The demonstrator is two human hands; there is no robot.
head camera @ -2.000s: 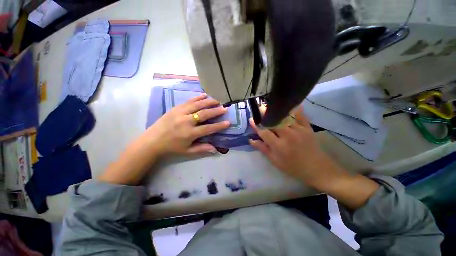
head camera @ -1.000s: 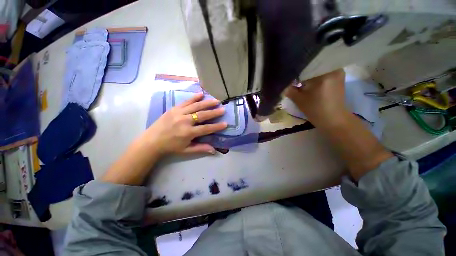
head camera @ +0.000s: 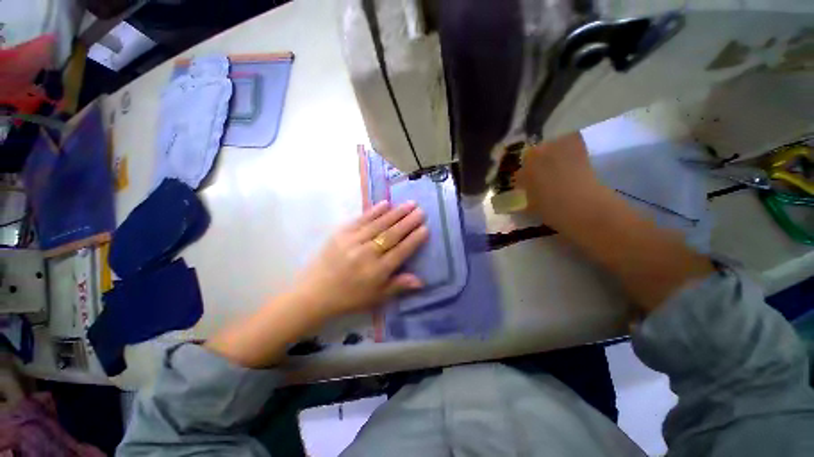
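Observation:
The clear bluish sewing template [head camera: 486, 299] lies on the machine table under the needle area, its orange-taped hinge on the left side. A light flap piece [head camera: 430, 232] shows inside its black-edged U slot. My left hand [head camera: 366, 259], with a ring, lies flat on the template and flap piece, fingers slightly spread. My right hand [head camera: 558, 178] is right of the needle, behind the machine head; its fingers are partly hidden and I cannot tell if they hold anything. The presser foot and needle [head camera: 435, 174] are at the template's upper part.
The sewing machine head [head camera: 491, 80] fills the top centre. Dark flap pieces [head camera: 156, 228] lie at left, with light pieces [head camera: 192, 120] on a second template [head camera: 268, 120] above. More light pieces [head camera: 660, 178], a dark strip [head camera: 519, 236] and green-and-yellow scissors [head camera: 790, 214] are at right.
The template has turned about a quarter turn, so its hinge now runs down the left side. My left hand has moved right and down with it. My right hand left the template and stays beside the machine head.

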